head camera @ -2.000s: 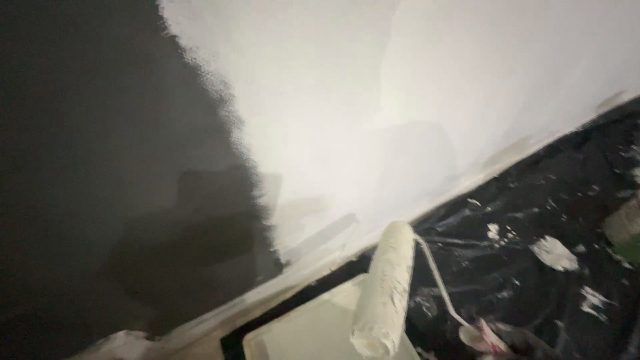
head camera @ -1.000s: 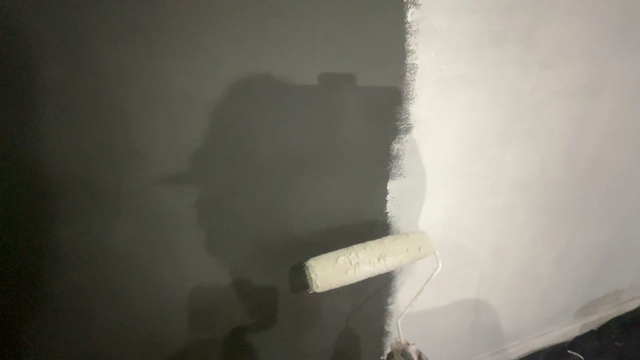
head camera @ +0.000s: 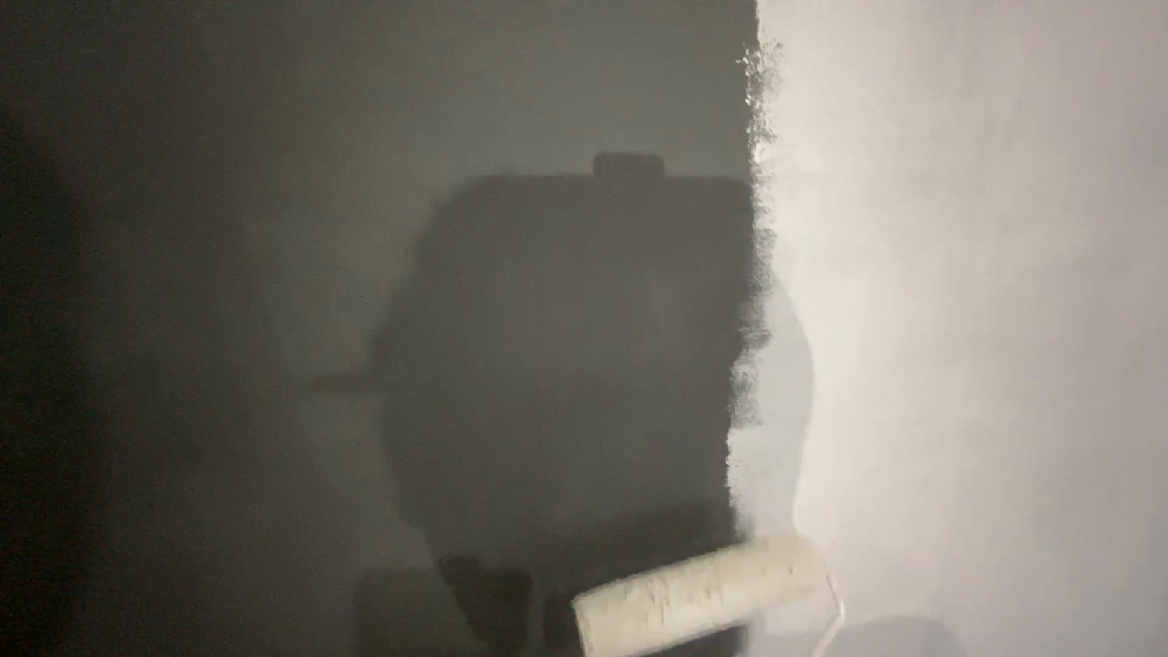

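A paint roller (head camera: 693,593) with a pale, paint-loaded sleeve shows low in the head view, tilted with its right end higher. Its thin wire frame (head camera: 838,611) bends down from the right end and leaves the picture at the bottom edge. The roller is in front of the line where the dark grey wall (head camera: 511,82) meets the white-painted part of the wall (head camera: 958,274); whether it touches the wall cannot be told. The handle is out of view, and neither my left hand nor my right hand is visible.
The ragged edge of the white paint (head camera: 753,365) runs nearly straight down the wall. A large shadow of a head (head camera: 584,347) falls mostly on the dark part, and smaller shadows lie low near the roller.
The view has swung up from the tray and the black plastic sheet to the wall. The roller, over the tray's edge in the oldest frame, is now up at the paint line.
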